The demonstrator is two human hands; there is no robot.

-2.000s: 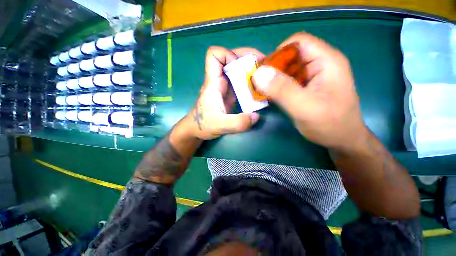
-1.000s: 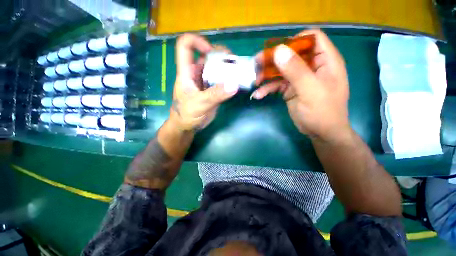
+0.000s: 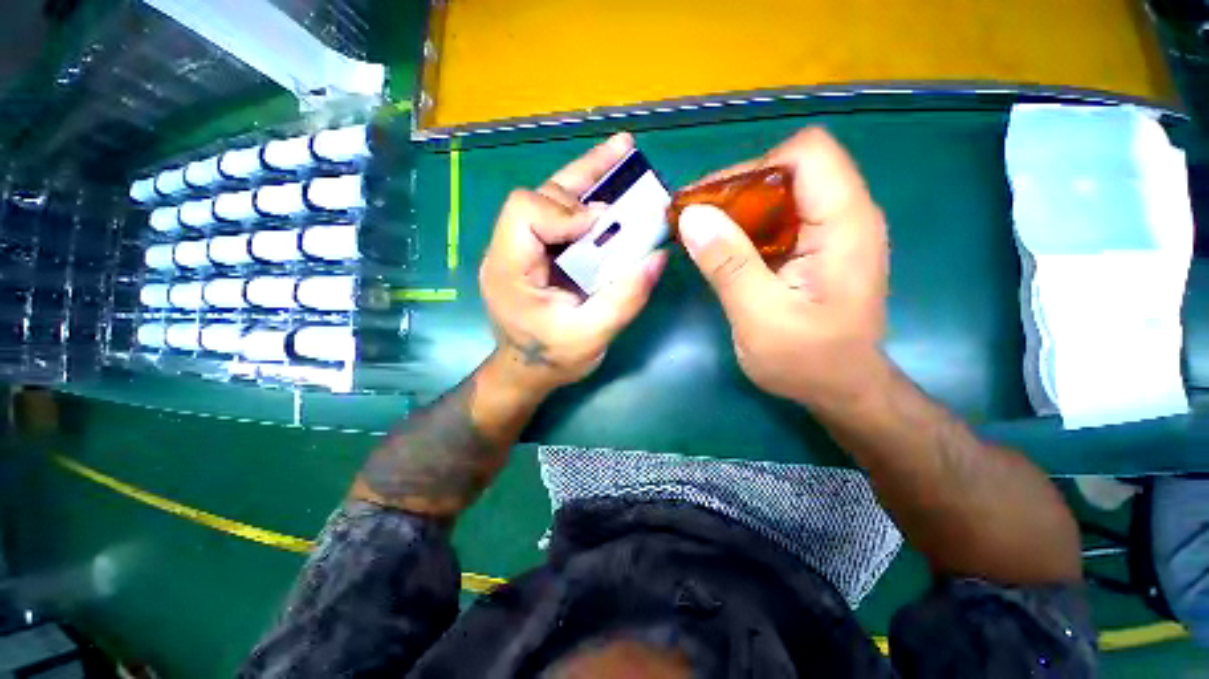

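Observation:
My left hand [image 3: 554, 285] grips a white housing shell [image 3: 621, 239] by its sides, over the green bench. The shell is tilted, with a small dark oval slot and a black band at its upper left end. My right hand [image 3: 809, 285] holds a translucent orange-brown scraper [image 3: 753, 212] between thumb and fingers. The scraper's left end is at the shell's right edge; whether it touches is hard to tell. No separate film shows.
A clear blister tray [image 3: 298, 377] with rows of white shells lies at left. White sheets [image 3: 1107, 265] lie at right. A raised yellow-orange board [image 3: 796, 51] runs along the far side. Part of a person in light blue [image 3: 1180, 531] shows at the lower right.
My left hand has turned the shell, so it now slants with the slot and black band showing. My right hand has moved slightly down with the scraper, whose angle has changed.

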